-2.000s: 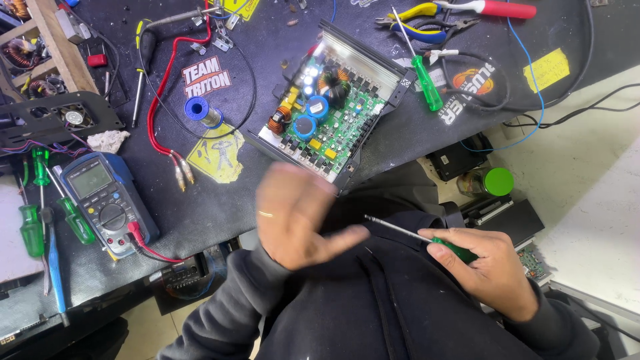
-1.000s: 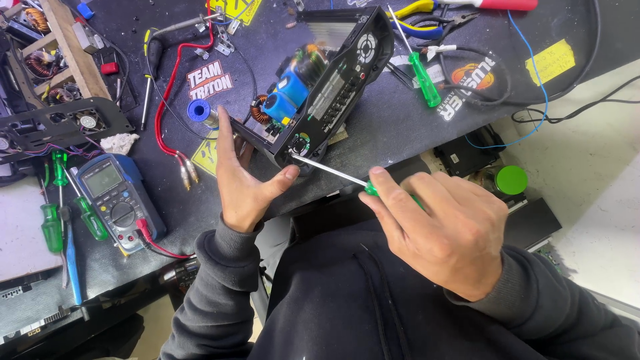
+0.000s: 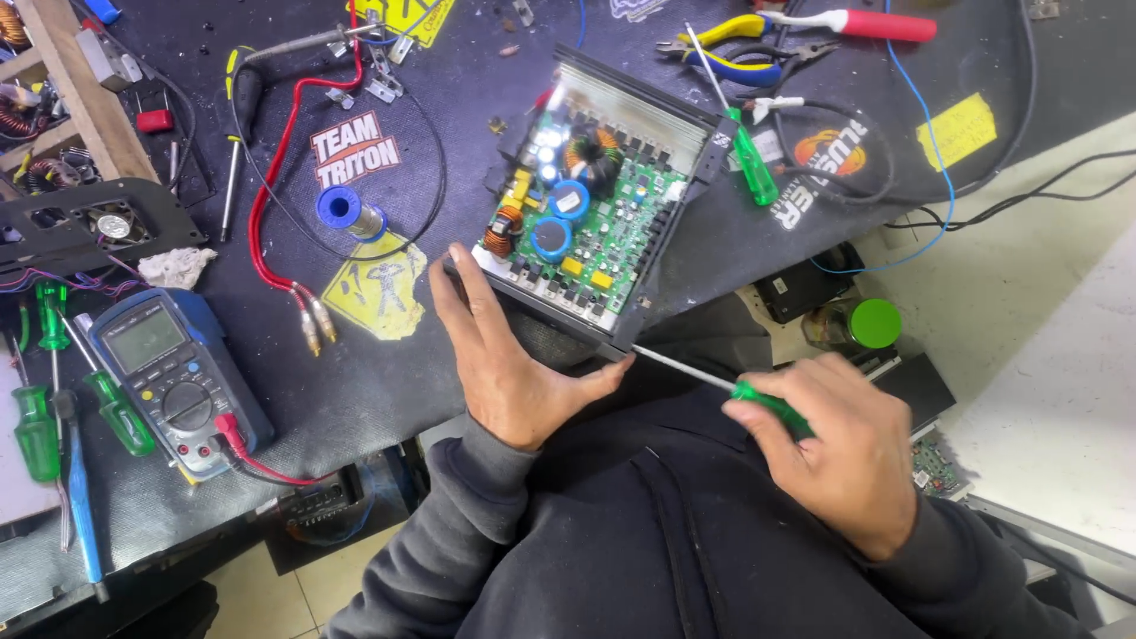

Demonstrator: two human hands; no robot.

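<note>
An opened amplifier (image 3: 612, 213) with a green circuit board in a black metal chassis rests at the near edge of the dark bench. Fingers and thumb of my left hand (image 3: 524, 377) are spread along its near side and corner, gripping the chassis. My right hand (image 3: 830, 444) holds a screwdriver (image 3: 768, 406) by its green handle. The shaft points left, and its tip meets the near right corner of the chassis, beside my left thumb. Whether the tip sits in a screw cannot be told.
A digital multimeter (image 3: 182, 382) and several green screwdrivers lie left. A solder spool (image 3: 351, 213) and red cable (image 3: 266, 213) are left of the chassis. Beyond it lie pliers (image 3: 737, 67), another green screwdriver (image 3: 753, 160) and a red-handled tool (image 3: 887, 25). A green-lidded jar (image 3: 874, 323) sits below the bench.
The chassis was tilted up with its outer panel showing one second ago; now it lies lower, board facing up. My left hand has come onto its near side since the first frame. The screwdriver stays in my right hand.
</note>
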